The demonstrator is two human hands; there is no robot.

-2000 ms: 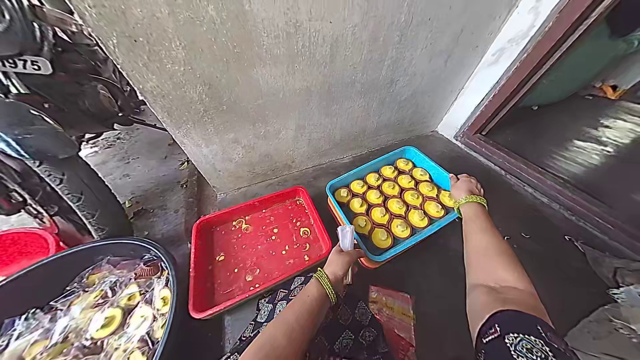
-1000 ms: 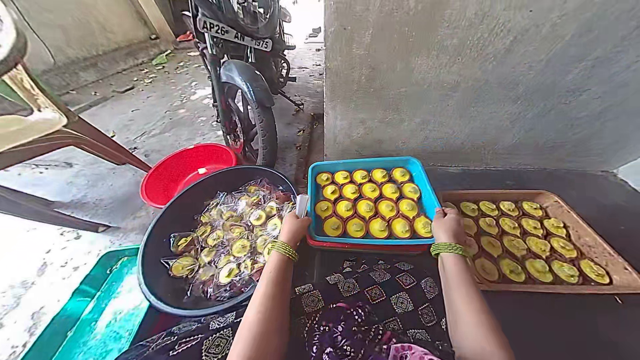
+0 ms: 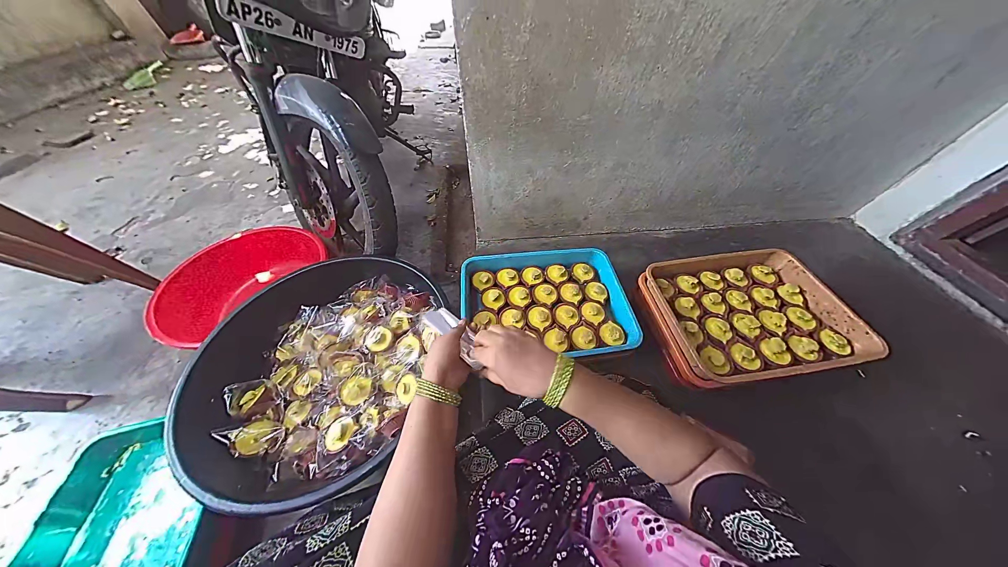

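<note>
Between the black tub and the blue tray, my left hand [image 3: 446, 358] is closed on a small stack of clear plastic wrappers [image 3: 442, 321]. My right hand [image 3: 513, 361] touches the same wrappers with its fingertips. The blue plastic tray [image 3: 632, 319] holds rows of yellow-topped pieces in dark paper cups [image 3: 544, 294]; my right hand hides part of its near edge. In the large black tub [image 3: 201, 394] lie many similar pieces in clear wrapping [image 3: 356, 390]. A brown tray [image 3: 862, 339] to the right holds more unwrapped pieces and sits on another tray.
A red basin [image 3: 185, 303] stands behind the tub, close to a parked motorcycle's front wheel [image 3: 370, 197]. A green tray [image 3: 134, 520] is at the lower left. A grey wall [image 3: 669, 118] rises behind the trays, and a door frame [image 3: 957, 220] is at the right.
My hands have let go of the blue tray and come together at the wrappers. The blue tray stands farther from me, near the wall. The view has swung left since the oldest frame.
</note>
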